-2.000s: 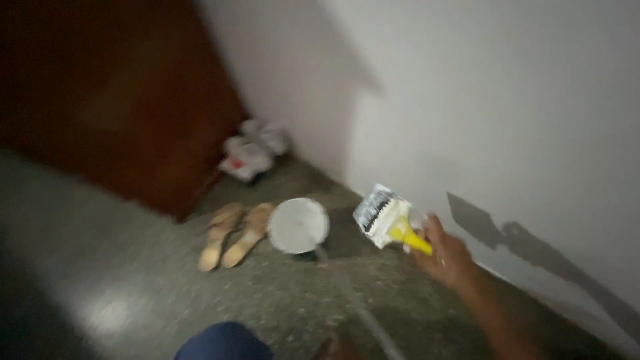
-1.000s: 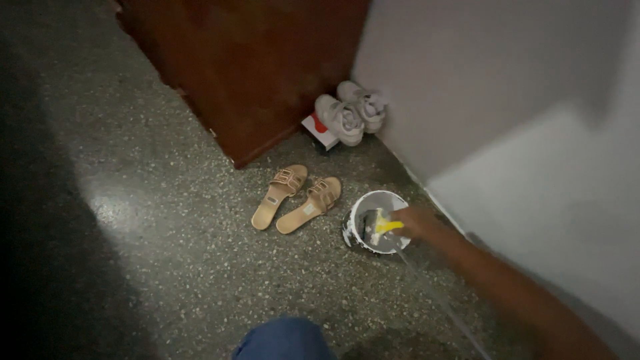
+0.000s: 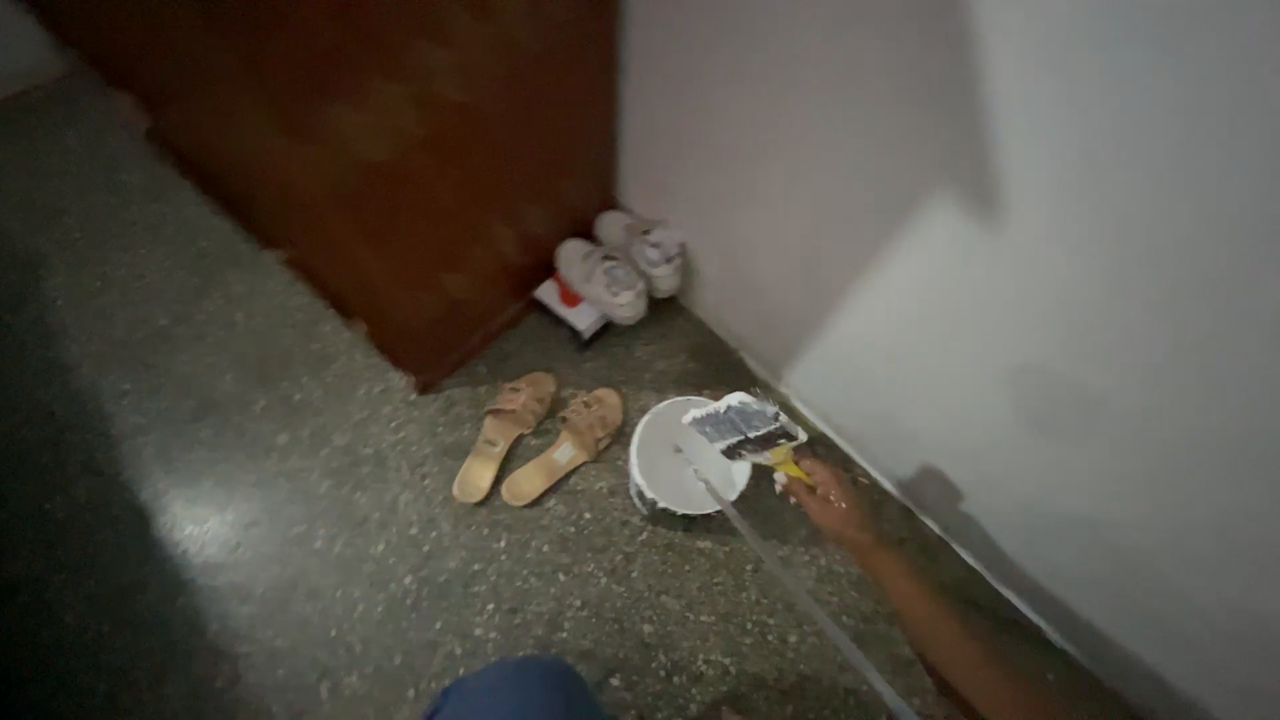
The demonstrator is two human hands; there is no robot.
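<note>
My right hand [image 3: 828, 500] grips the yellow handle of a wide paintbrush [image 3: 745, 425]. White paint coats the dark bristles, which are held over the right rim of a white bucket [image 3: 650, 485]. The bucket stands on the speckled floor and has paint smeared on its outer side. A thin pale stick [image 3: 800, 595] reaches from inside the bucket toward the lower right. Some white paint marks the fingers of my right hand. My left hand is not in the picture.
Tan slide sandals [image 3: 540, 470] lie left of the bucket. Light-coloured sneakers [image 3: 605, 280] rest with a white and red box [image 3: 572, 308] in the corner, between a reddish-brown door [image 3: 400, 180] and the pale wall [image 3: 1100, 350]. A blue-clothed knee [image 3: 515, 690] shows at the bottom edge.
One second ago the brush was down inside the bucket; my right hand has lifted it to the rim. Two seconds ago it was held between the bucket and the wall.
</note>
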